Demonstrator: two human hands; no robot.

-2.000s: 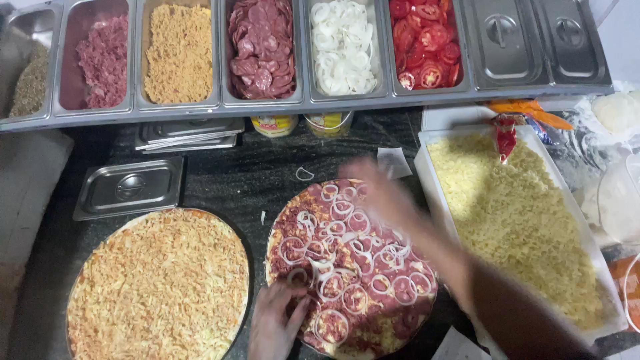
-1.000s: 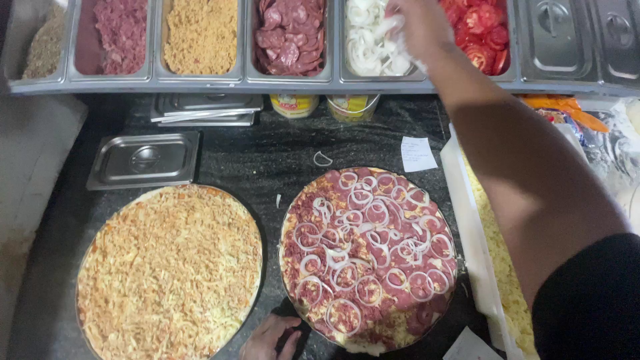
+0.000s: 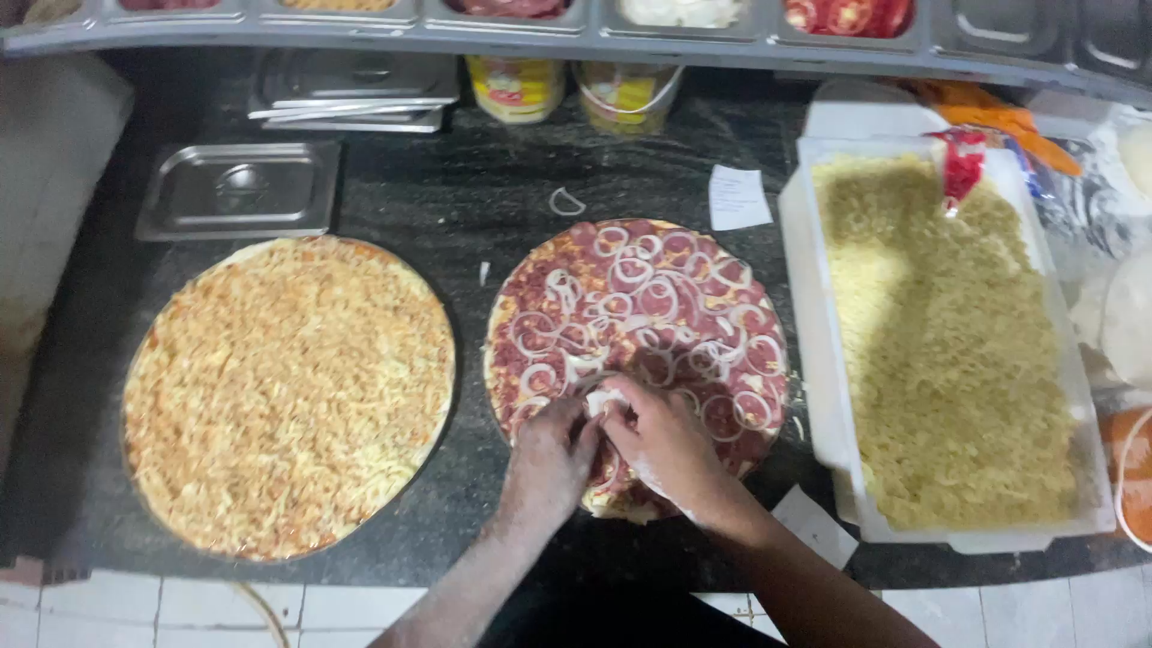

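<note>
Sliced onion rings lie scattered over the pizza with sliced meat (image 3: 630, 306) in the middle of the counter. Above its lower part, my left hand (image 3: 551, 463) and my right hand (image 3: 661, 445) meet at the fingertips. Between them is a small clump of white onion slices (image 3: 605, 399), which the right fingers grip; the left fingertips touch it, and whether they also grip is hidden. To the left lies a second pizza, covered in shredded topping (image 3: 288, 396). A steel pan of sliced onion (image 3: 681, 11) shows at the top edge.
On the right stands a white tub (image 3: 814, 360) of grated cheese (image 3: 954, 360), a red-topped packet (image 3: 963, 171) at its far end. Steel lids (image 3: 241, 191), plastic buckets (image 3: 515, 88) and a paper slip (image 3: 740, 198) lie behind the pizzas. A raised rail (image 3: 585, 47) holds topping pans.
My right hand has come down from the onion pan to the meat pizza and now holds onion slices. My left hand has moved from the pizza's lower left edge to over it. The view has tilted down.
</note>
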